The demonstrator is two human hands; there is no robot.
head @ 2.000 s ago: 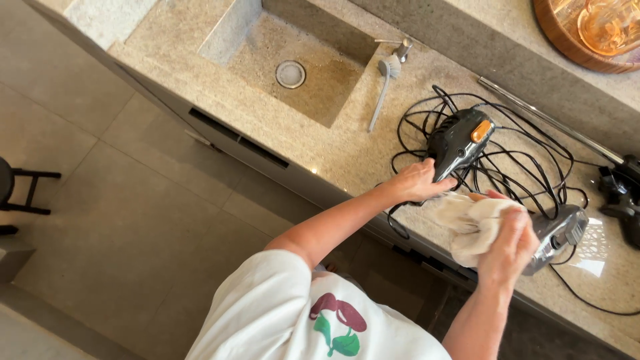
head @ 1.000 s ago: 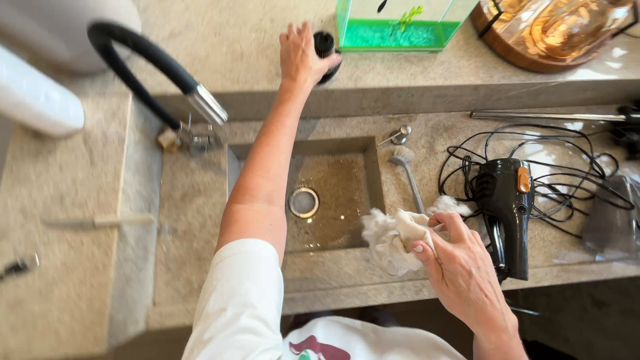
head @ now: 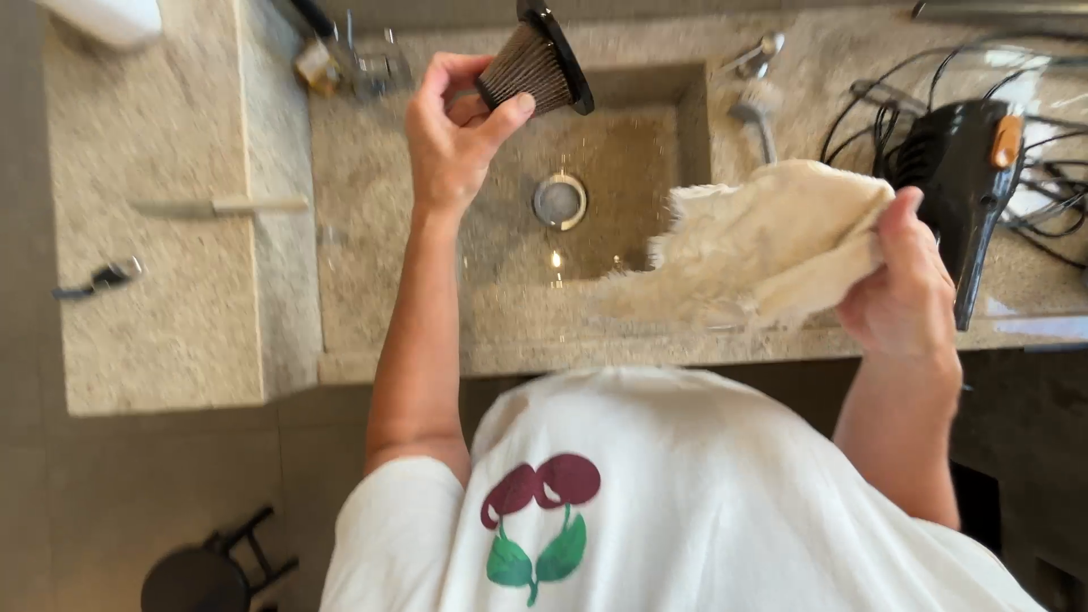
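A cone-shaped pleated vacuum filter with a black rim (head: 531, 72) is pinched between the thumb and fingers of my left hand (head: 459, 136), above the back left of the stone sink. My right hand (head: 905, 280) grips a frayed cream cloth (head: 765, 238) by its right end; the cloth hangs spread over the sink's front right corner and the counter. Just beyond my right hand lies the black body of a handheld vacuum cleaner (head: 960, 170) with an orange button. Its black cord (head: 884, 119) is coiled loosely around and behind it.
The sink (head: 629, 144) has a round metal drain (head: 559, 202). A knife (head: 221, 206) and a short cable plug (head: 102, 279) lie on the raised left counter. Behind are a faucet base (head: 374, 72), a small brush (head: 756, 119) and a metal tube (head: 994, 12). A dark stool (head: 204, 578) stands on the floor.
My left hand has come back from the rear ledge, where it was at a dark object, and now holds the filter over the sink. The cloth, bunched before, is spread out. The view has shifted.
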